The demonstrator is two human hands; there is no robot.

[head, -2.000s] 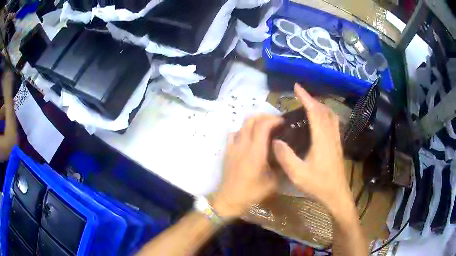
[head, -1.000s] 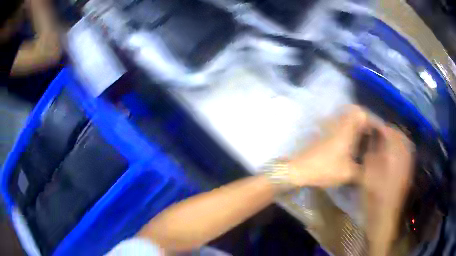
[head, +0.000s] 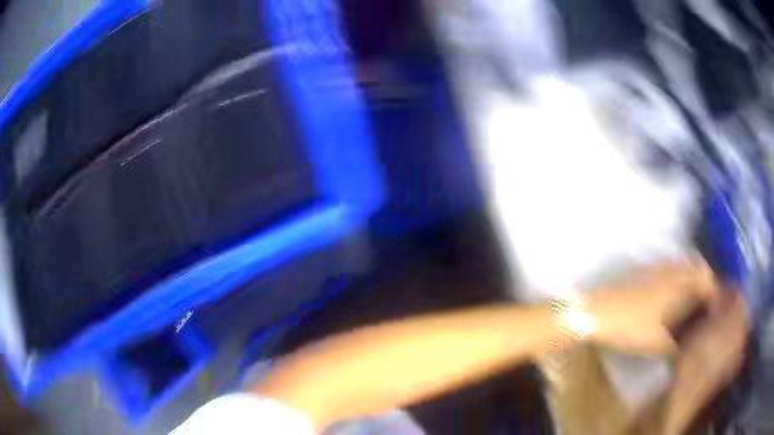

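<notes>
My left hand (head: 649,306) is blurred at the right, over the bench, with the wrist bent and a shiny band on it. My right hand (head: 717,348) is close against it, near the right rim of the picture. A small dark patch (head: 683,316) shows between the hands; blur and fingers hide whether it is a held part or shadow. The fingers cannot be made out.
A large blue crate (head: 339,153) with dark housings (head: 187,161) fills the left. A smaller blue-edged container (head: 157,370) shows below it. White sheet (head: 586,187) covers the bench, with brown cardboard (head: 581,395) nearer me. Dark housings among white sheets are at the upper right.
The view has swung left, so the blue crate looms larger and the bench and both hands sit farther right. The hands have come closer together; the dark thing between them shows much less.
</notes>
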